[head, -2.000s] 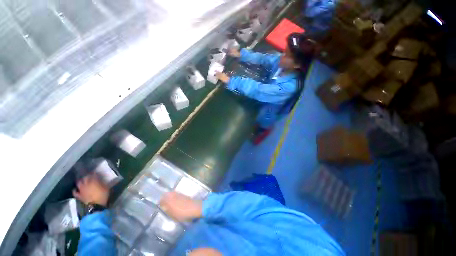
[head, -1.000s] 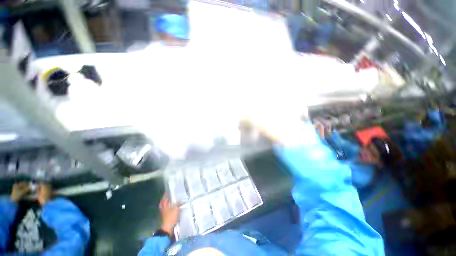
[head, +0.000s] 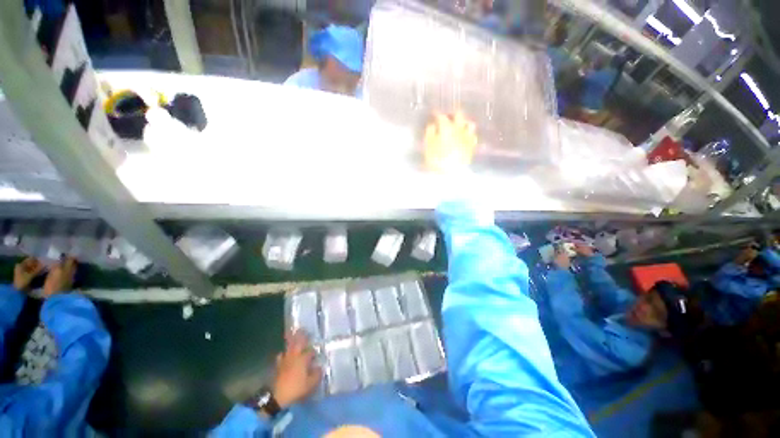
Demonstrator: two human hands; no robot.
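Note:
A clear blister tray (head: 369, 329) with two rows of pockets lies in front of me, pale oblong units in its pockets. My left hand (head: 297, 369) holds the tray's left edge, its fingers over the rim. My right arm stretches across the belt and shelf. My right hand (head: 451, 141) is at the front of a tall stack of clear trays (head: 505, 81). Glare hides whether its fingers grip a tray. White units (head: 336, 245) stand spaced along the green belt beyond the tray.
The white shelf (head: 257, 162) runs above the belt, with black and yellow items (head: 128, 114) at its left. A slanting post (head: 107, 184) crosses the left side. Workers in blue sit at left and right, and one is beyond the shelf. A red bin (head: 658, 276) lies at right.
The view has swung up and left. My right hand has left the tray and reached up to the stack. My left hand has moved from a belt unit to the tray's left edge.

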